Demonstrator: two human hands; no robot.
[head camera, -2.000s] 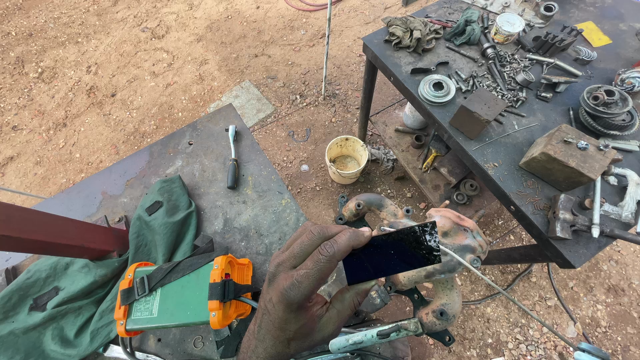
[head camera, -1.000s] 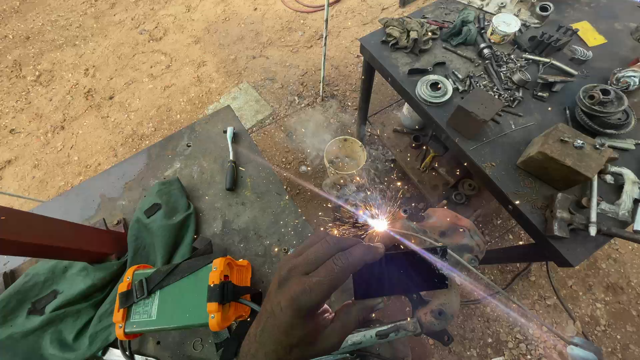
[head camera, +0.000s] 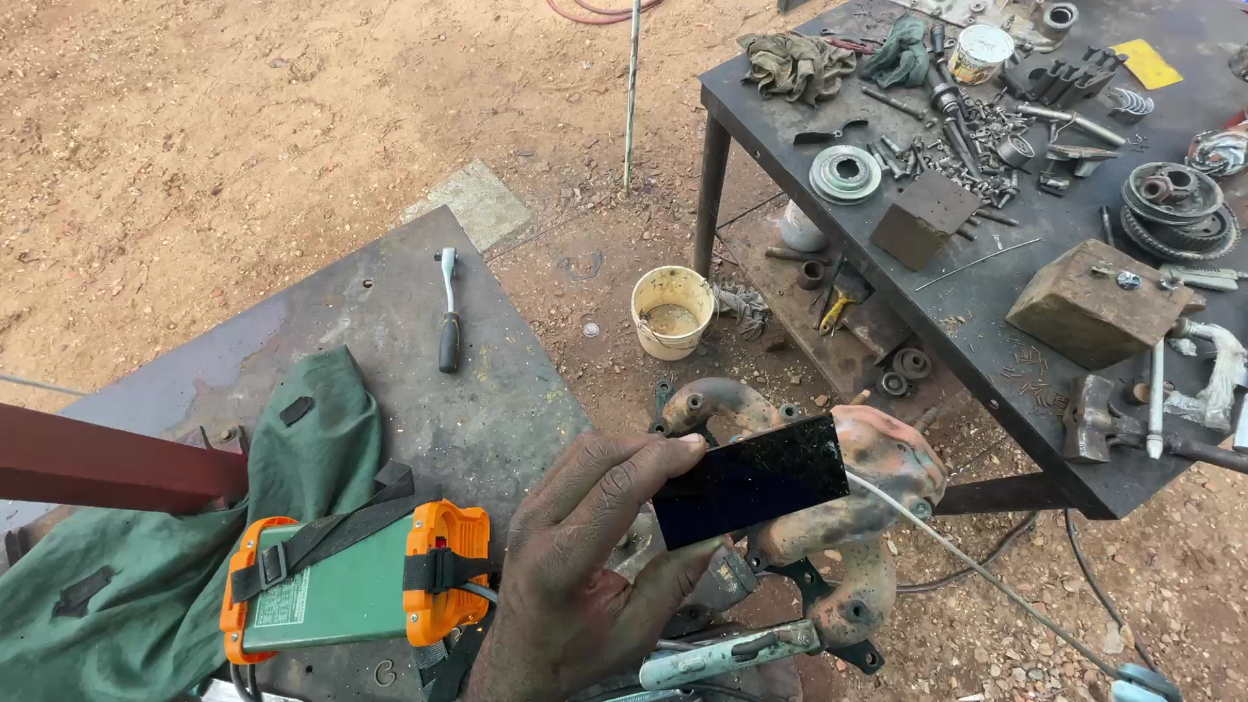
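My left hand (head camera: 604, 556) pinches a dark welding filter lens (head camera: 751, 480) between thumb and fingers, above a cast exhaust manifold (head camera: 829, 536). The lens hides part of the manifold. A long thin rod (head camera: 985, 570) runs from behind the lens down to a pale blue electrode holder (head camera: 1143, 684) at the lower right edge. My right hand is out of view. Below the lens lies a pale blue clamp handle (head camera: 726, 655), against the manifold's lower side.
A green and orange welding machine (head camera: 336, 590) and green cloth (head camera: 317, 419) lie on the left metal table (head camera: 390, 302) with a ratchet wrench (head camera: 448, 312). A bucket (head camera: 673, 312) stands on the ground. The right table (head camera: 936, 302) bears metal parts and a hammer (head camera: 1092, 419).
One second ago a bright arc, sparks and smoke showed beside the lens; now they are gone. My left hand has raised the lens and still holds it.
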